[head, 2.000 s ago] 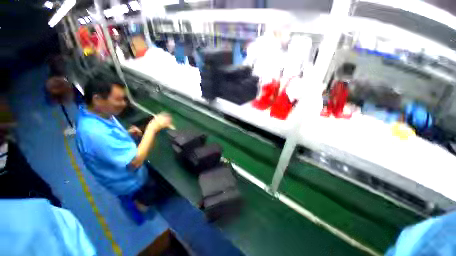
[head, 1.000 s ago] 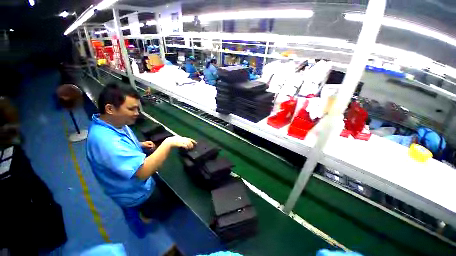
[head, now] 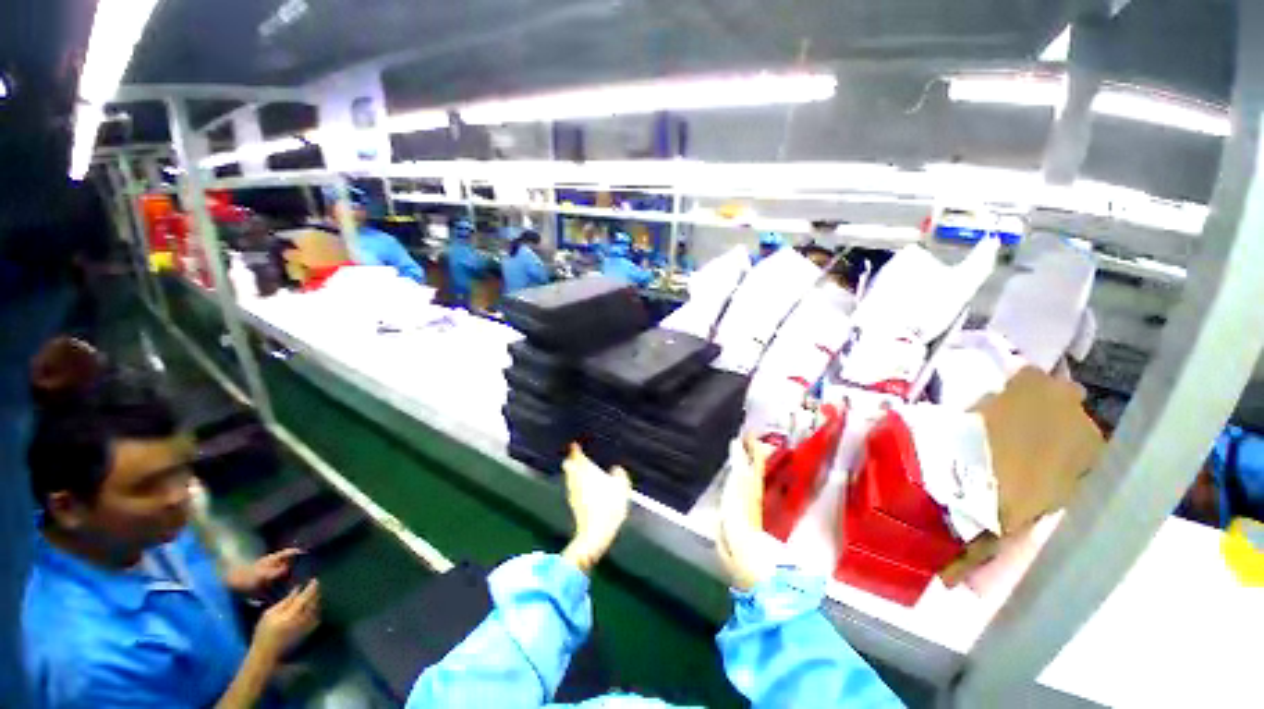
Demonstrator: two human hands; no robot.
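Observation:
Stacks of flat black inserts [head: 610, 381] stand on the white upper shelf [head: 402, 367] in front of me, in several piles side by side. My left hand [head: 596, 506] is at the shelf's front edge, by the lower front of the stacks, fingers apart and up. My right hand [head: 743, 513] is at the right side of the stacks, palm inward, beside the red boxes. Both hands look empty; whether the fingertips touch the stacks cannot be told.
Red boxes [head: 894, 506], white printed sleeves [head: 776, 319] and brown cardboard [head: 1040, 443] lie right of the stacks. A metal post [head: 1137, 416] rises at right. A person in blue [head: 118, 596] sits at left. More black inserts [head: 416, 623] lie on the green belt [head: 458, 506] below.
The view has turned right and moved closer to the shelf. Both my hands have come into view, reaching to the black stacks. The seated person is now at the left edge.

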